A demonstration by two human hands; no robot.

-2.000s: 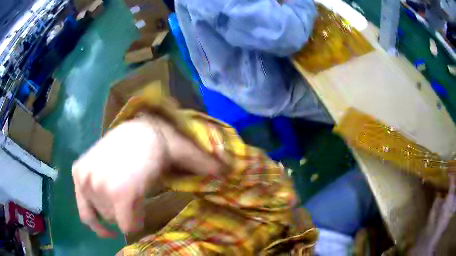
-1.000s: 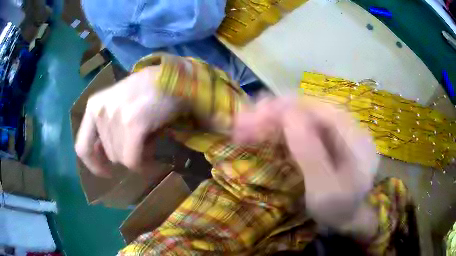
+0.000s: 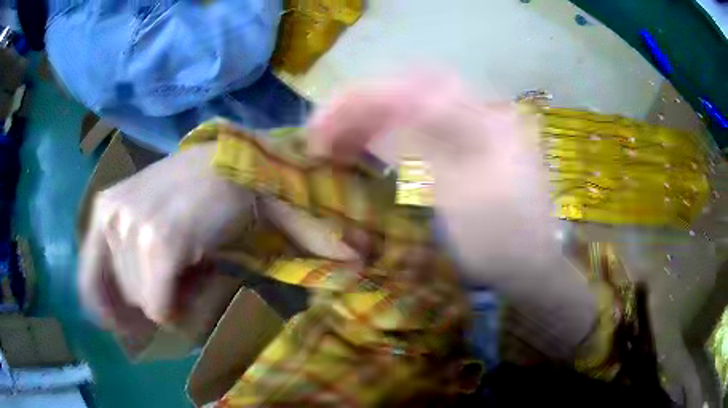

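Note:
A wide gold sheet with thin wires [image 3: 631, 167] lies on the pale work board at the right. My right hand [image 3: 455, 143] is strongly blurred, just left of the sheet, with its fingers curved to the left over my other arm. A small shiny gold piece [image 3: 413, 182] shows below its fingers; I cannot tell if it is held. My left hand [image 3: 156, 239] is at the left over an open brown carton [image 3: 235, 343], palm down with curled, blurred fingers. Whether it holds anything is hidden.
A person's light blue sleeve and clothing [image 3: 168, 56] are at the upper left. Another gold sheet [image 3: 315, 32] lies on the pale board [image 3: 447, 40] beside them. Blue cells [image 3: 656, 52] lie on the green surface at the upper right. Green floor [image 3: 52, 215] shows at the left.
My right hand has come into view since the earliest frame and has since moved up and left. My left hand stays at the left over the carton. The view has shifted toward the board.

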